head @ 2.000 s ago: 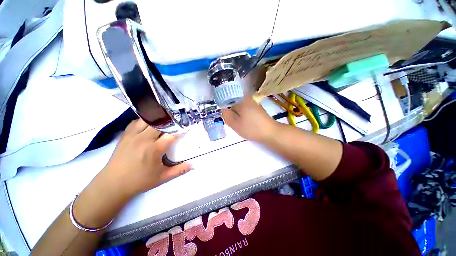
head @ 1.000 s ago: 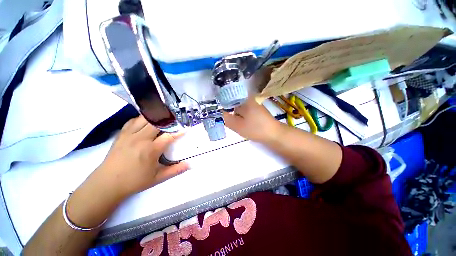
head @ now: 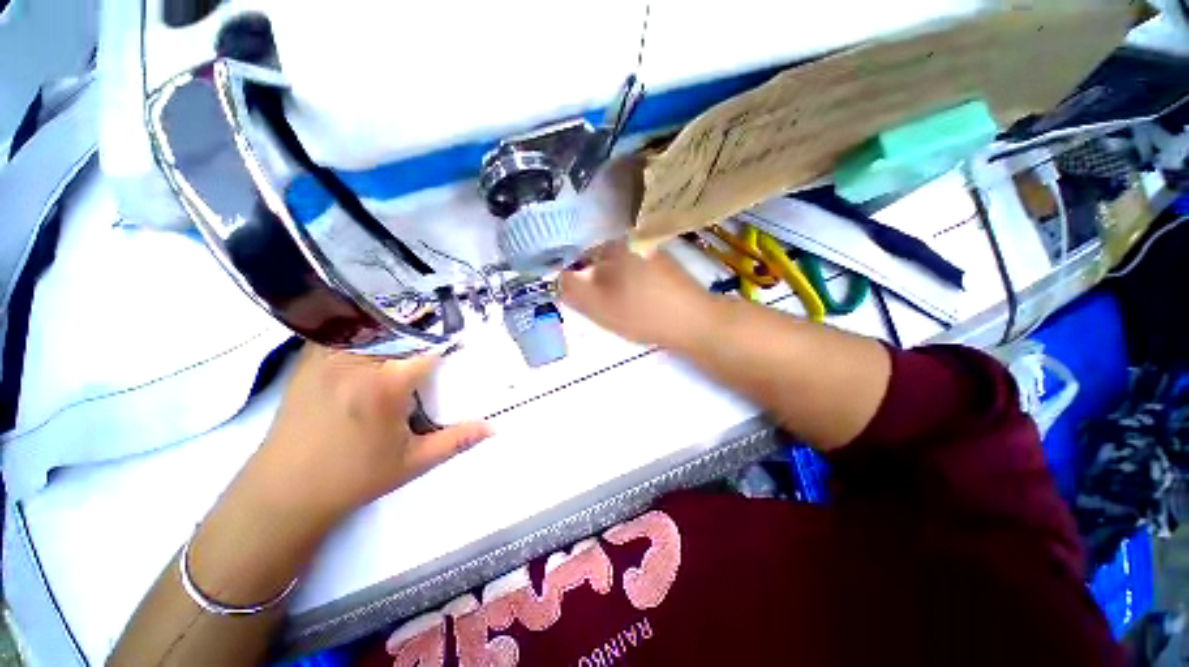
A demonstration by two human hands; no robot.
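My left hand (head: pixel 346 417) lies on the white table left of the needle area, fingertips partly hidden behind the chrome-edged guard (head: pixel 267 241). A small dark piece of the band (head: pixel 420 414) shows between its thumb and forefinger. My right hand (head: pixel 626 293) is just right of the presser foot (head: pixel 489 295), its fingertips partly hidden beside the ribbed grey knob (head: pixel 541 232). A grey-blue block (head: pixel 537 331) sits in front of the foot. Whether either hand grips the cloth cannot be seen clearly.
Pale and dark bands (head: pixel 144 430) lie at the table's left. A brown cardboard note (head: pixel 782 137) with a mint green block (head: pixel 913 150) leans against the machine (head: pixel 430 78). Yellow and green scissors (head: pixel 789 276) lie right of my right hand. Blue crates (head: pixel 1085 378) stand below right.
The view has shifted, so the machine parts appear further left and the guard more tilted. Both hands stay at the needle area, with only slight visible change in pose.
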